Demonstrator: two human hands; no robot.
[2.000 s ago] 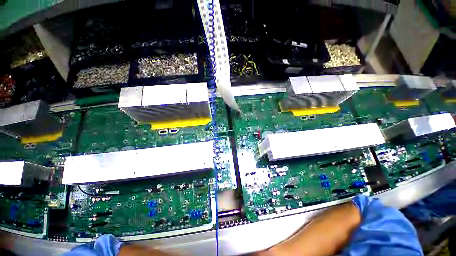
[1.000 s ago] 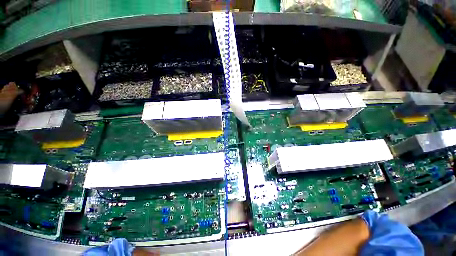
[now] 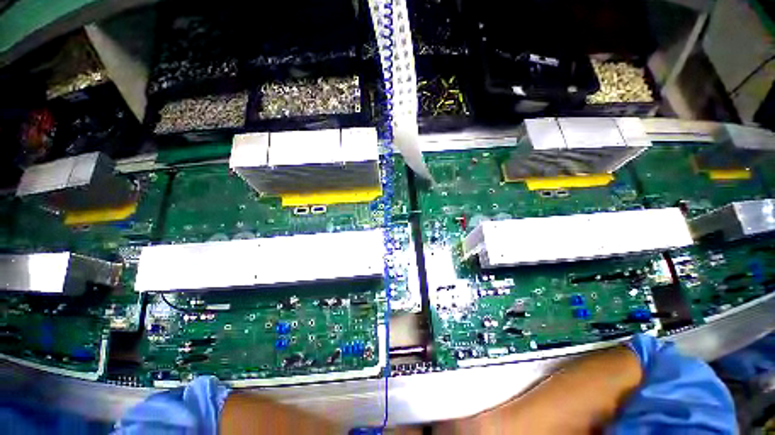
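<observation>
Large green circuit boards [image 3: 204, 200] lie side by side in front of me. Each carries a long silver-white heatsink [image 3: 263, 261] across its middle and a taller finned heatsink [image 3: 310, 161] at its far edge, above a yellow strip [image 3: 331, 196]. Only my two forearms with blue sleeves show at the bottom edge. Both my hands are out of the picture, cut off by the lower edge near the middle. Whether they hold anything is hidden.
A metal conveyor rail [image 3: 518, 376] runs nearest my body. A dotted white strip [image 3: 403, 89] and a coiled blue cord [image 3: 387, 212] hang across the view. Black parts bins [image 3: 310, 96] stand beyond the boards. Another blue sleeve [image 3: 748, 361] shows at the right edge.
The view first dipped to show the shelf top, then returned lower. My forearms have come further into view at the bottom. A hand earlier seen at the far left bins is gone.
</observation>
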